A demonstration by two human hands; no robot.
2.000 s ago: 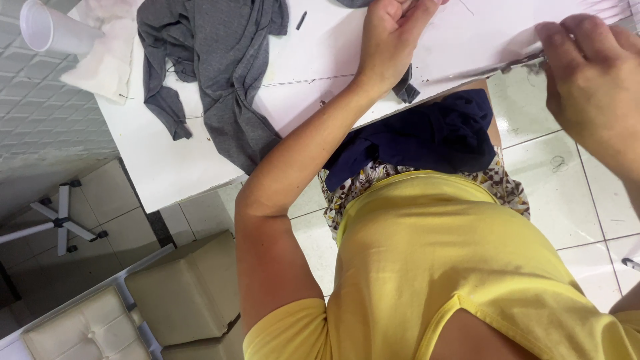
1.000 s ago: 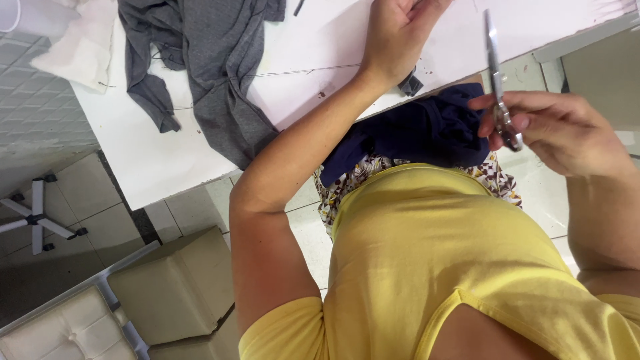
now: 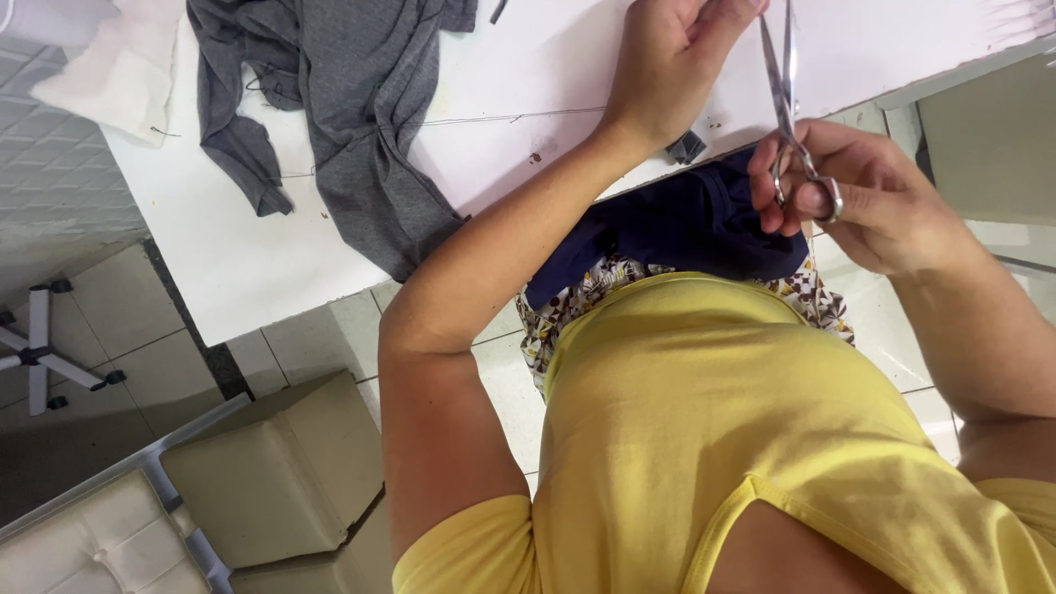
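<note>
My right hand [image 3: 858, 194] holds metal scissors [image 3: 784, 103] by the finger loops, blades pointing up and slightly apart. Just left of the blade tips is my left hand [image 3: 676, 62], its fingertips pinched together at the top edge; whatever lies between them is too small to tell. Grey knit fabric [image 3: 355, 124] lies crumpled on the white table [image 3: 247, 280], left of my left forearm. A thin dark thread [image 3: 511, 117] runs from the fabric toward my left wrist. Dark blue cloth [image 3: 685, 223] rests on my lap below the table edge.
A small dark scrap [image 3: 686, 148] sits at the table's front edge. White cloth [image 3: 124, 74] is at the table's left corner. On the floor at left stand a wheeled chair base [image 3: 37, 355], a tufted cushioned seat [image 3: 99, 544] and beige padded blocks [image 3: 272, 470].
The scissors, not in sight two seconds ago, came into view in my right hand one second ago. That hand has since moved nearer my left hand, and the blades have parted.
</note>
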